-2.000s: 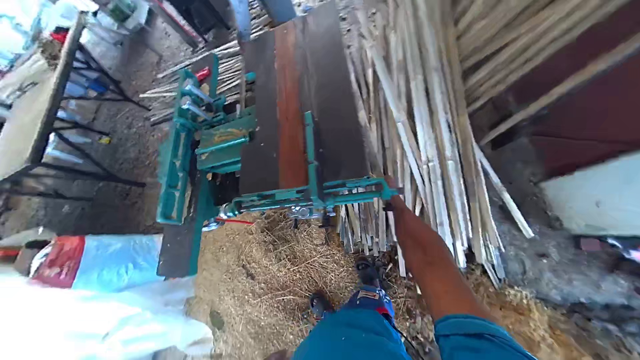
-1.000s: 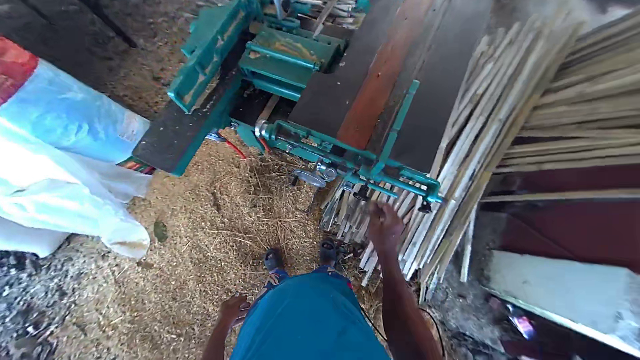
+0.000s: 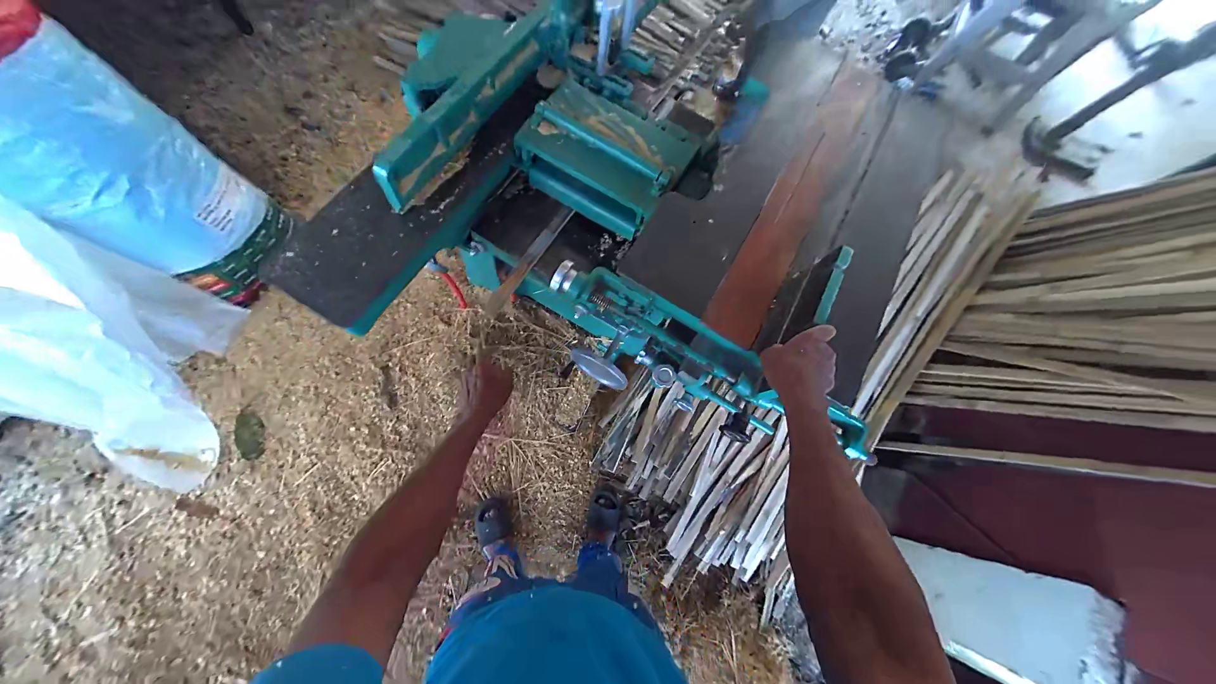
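Note:
My left hand (image 3: 486, 385) is closed around the near end of a thin wooden strip (image 3: 521, 275). The strip runs up into the opening of a teal woodworking machine, under its planer head cover (image 3: 608, 147). On the right, my right hand (image 3: 803, 363) rests at the front rail, beside the teal saw fence (image 3: 833, 285); its fingers are partly hidden, so its grip is unclear. Between the hands, a metal handwheel (image 3: 598, 368) and adjusting knobs sit on the machine's front edge. A reddish wooden board (image 3: 779, 228) is set in the dark saw table.
Stacked wooden strips (image 3: 731, 484) lie under the machine's front right; more long strips (image 3: 1092, 313) lie at the right. A dark outfeed table (image 3: 351, 247) juts left towards a blue sack (image 3: 123, 142) and white sacks (image 3: 85, 351). Shavings cover the floor (image 3: 313, 475) around my feet.
My left hand has moved up from beside my body to the machine's front and now holds a strip. My right hand has moved up onto the front rail. The view has shifted.

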